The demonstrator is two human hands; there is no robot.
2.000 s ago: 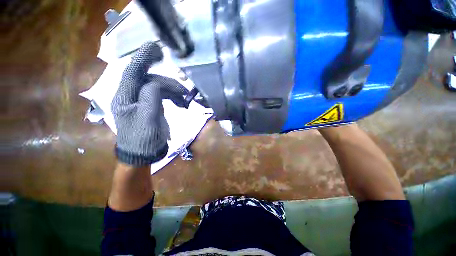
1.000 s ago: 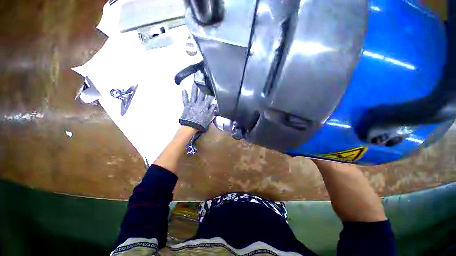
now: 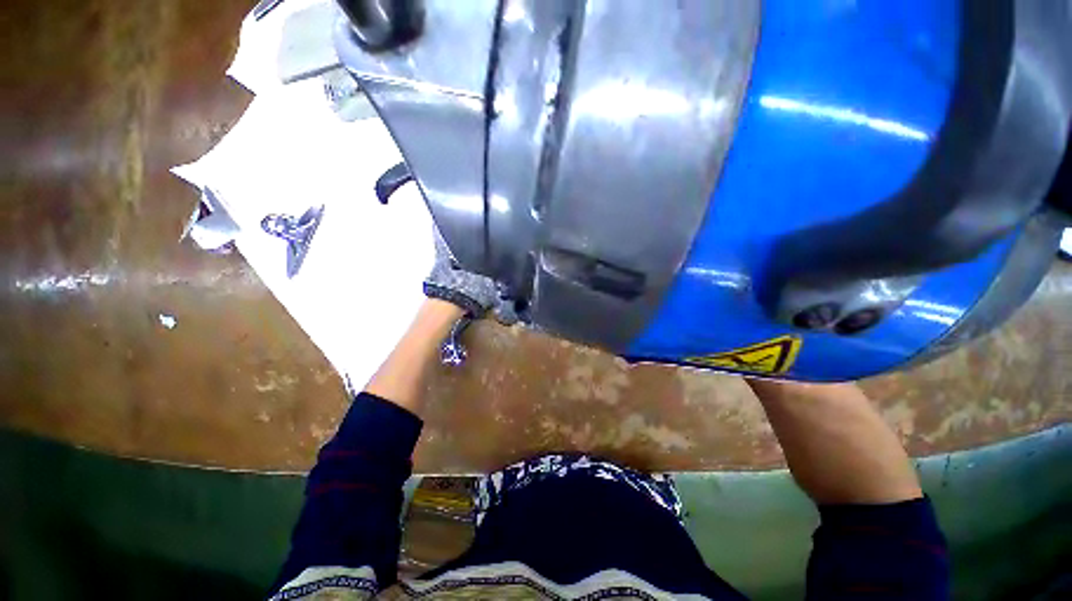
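The straight-knife cutting machine [image 3: 635,153], grey with a blue band, fills the upper middle and right of the view. The white fabric lay [image 3: 341,252] shows to its left and partly under it. My left hand [image 3: 470,288], in a grey glove, reaches under the machine's lower left edge; only the cuff and part of the glove show, the fingers are hidden. My right forearm comes up from the lower right and my right hand is hidden behind the machine. A silver clamp [image 3: 296,235] lies on the fabric, and another clamp [image 3: 454,340] is just below my left cuff.
The brown table [image 3: 564,405] runs across the view with its front edge near my body. A third clamp [image 3: 212,223] is at the fabric's left edge. A flat grey bar [image 3: 308,47] lies at the top of the fabric. A tiny white scrap [image 3: 167,319] lies on the table at left.
The machine shows further left than a second ago and covers more of the fabric and bar. My left hand has gone from spread on the fabric edge to mostly under the machine.
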